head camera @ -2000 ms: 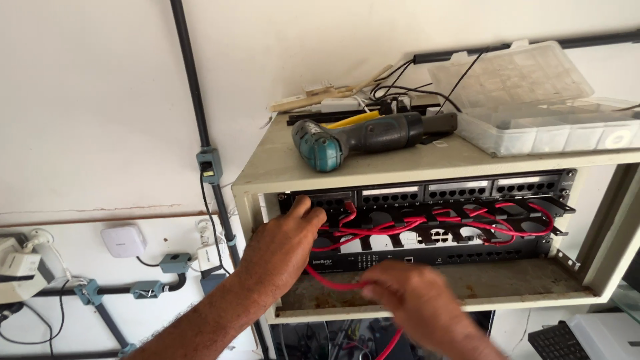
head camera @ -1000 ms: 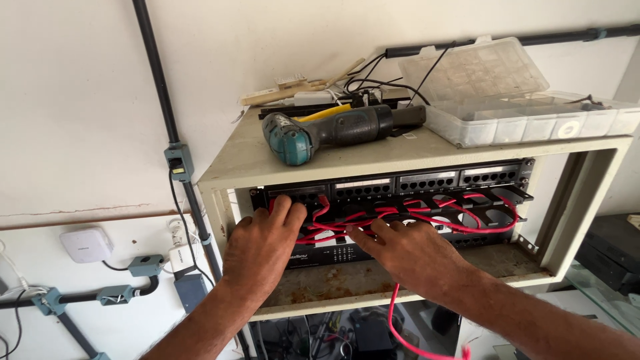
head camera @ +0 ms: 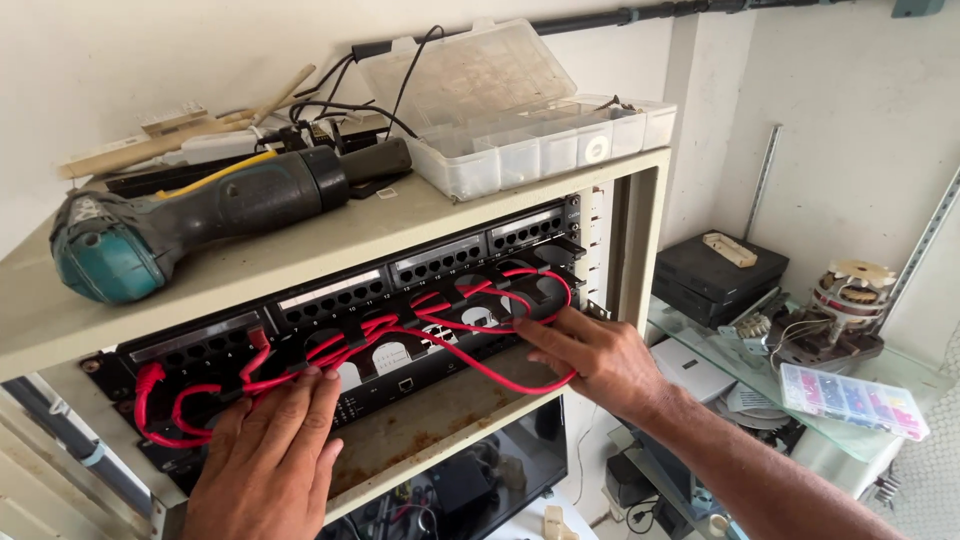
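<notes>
Red network cables (head camera: 465,358) loop through the black cable organizer below a patch panel (head camera: 337,296); one plug (head camera: 150,373) sits in a port at the panel's left end. Fingers spread, my left hand (head camera: 270,450) presses against the cables on the left part of the organizer. My right hand (head camera: 592,360) is at the right end, its fingers on the red cable, with a loop hanging beside them. Whether those fingers pinch it is hard to see. Under the organizer is a black network switch (head camera: 406,385), partly hidden by my left hand and the cables.
On top of the beige metal rack (head camera: 450,214) lie a teal and black cordless drill (head camera: 202,206) and an open clear compartment box (head camera: 517,154). At right, a glass shelf (head camera: 750,375) holds black devices (head camera: 716,277), a motor part (head camera: 855,307) and a box of colored connectors (head camera: 853,401).
The view has swung right and closer. My right hand has moved to the right end of the organizer, and the cable end that hung below the rack now shows as a loop in front.
</notes>
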